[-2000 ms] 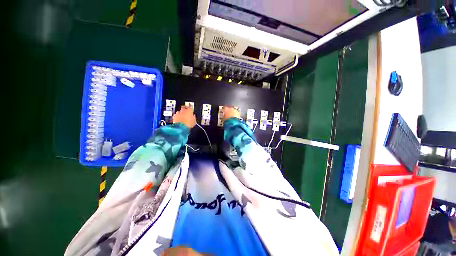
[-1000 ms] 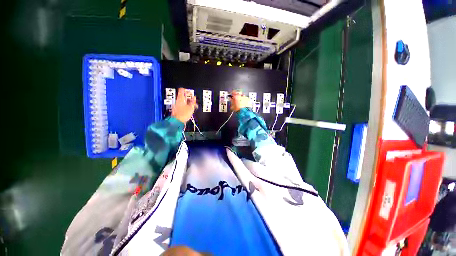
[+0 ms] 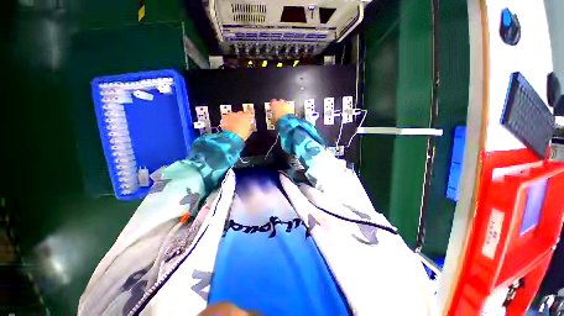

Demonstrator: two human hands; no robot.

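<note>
A row of white test sockets (image 3: 310, 110) stands on the black fixture board (image 3: 210, 82). My left hand (image 3: 238, 123) is at the sockets left of the middle, its fingertips at the third one. My right hand (image 3: 282, 108) is at the sockets just right of the middle. Whether either hand grips a unit or plug cannot be made out; the fingers hide it. Thin white cords (image 3: 342, 137) hang from the right sockets, and one runs below my right hand. A white unit (image 3: 200, 124) sits at the leftmost socket.
A blue tray (image 3: 187, 117) with rows of white units and a few loose ones lies at the left. The test instrument (image 3: 260, 31) stands behind the board. At the right are a white bench (image 3: 496, 117) with keyboard (image 3: 527, 112) and mouse (image 3: 510, 27), and red bins (image 3: 504, 247).
My left hand has moved right, from the second socket to the third. My right hand stays near the middle sockets. The view has shifted, so the monitor has left the picture.
</note>
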